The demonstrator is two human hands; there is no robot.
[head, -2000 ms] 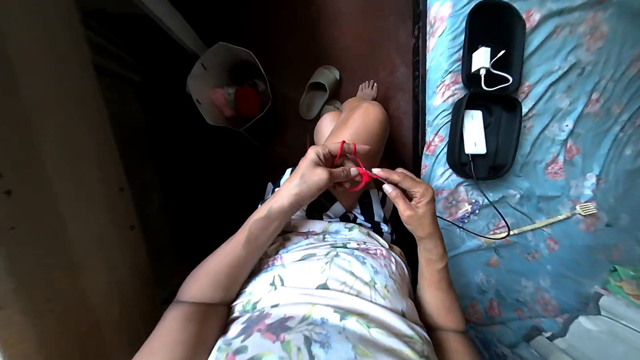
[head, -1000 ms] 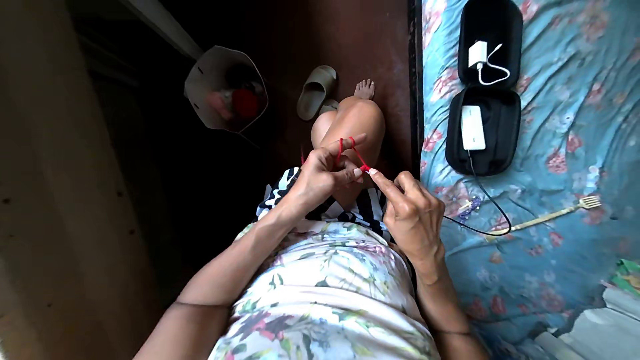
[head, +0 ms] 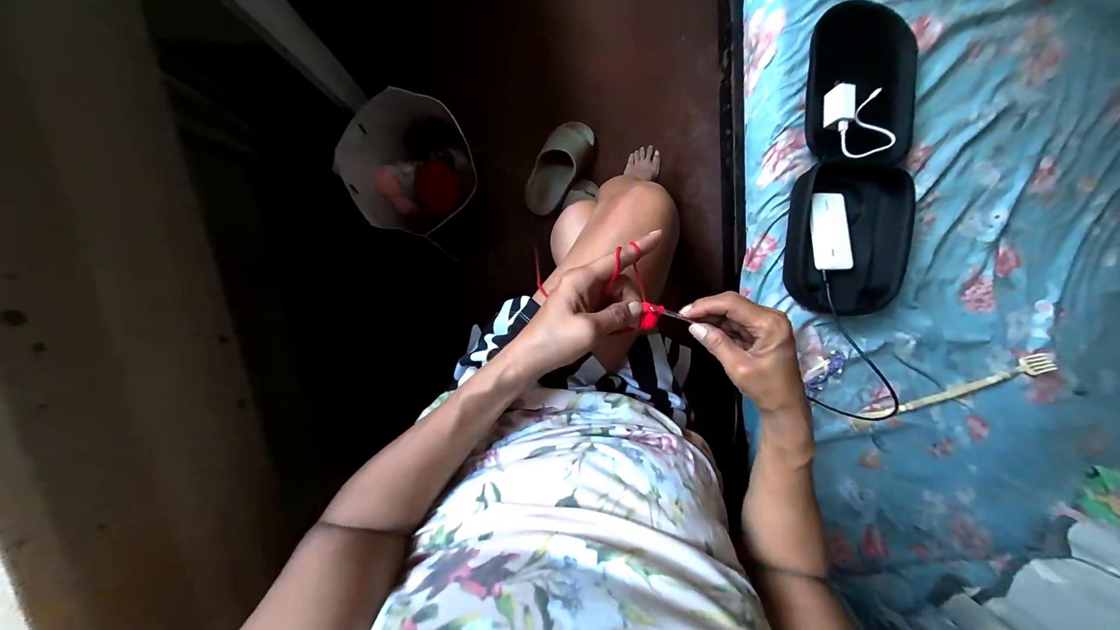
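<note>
Above my lap, my left hand (head: 582,311) pinches a small red crocheted piece (head: 650,316) between thumb and fingertip. Red yarn (head: 618,267) loops around its raised, extended index finger, and a strand trails off at the left side of the hand. My right hand (head: 744,341) holds a thin crochet hook (head: 675,314) between thumb and index finger. The hook's tip meets the red piece; its exact place in the stitches is too small to tell.
On the right, a bed with a blue floral sheet (head: 954,350) bears a black case (head: 894,236) with a white power bank (head: 831,231) and charger (head: 839,107), and a backscratcher (head: 962,388). A pale bin (head: 363,166) with red contents and a slipper (head: 560,166) are on the floor.
The right hand's fingers have shifted their hold, and the hook shows plainly between the hands now. My left hand keeps its pinch on the red piece.
</note>
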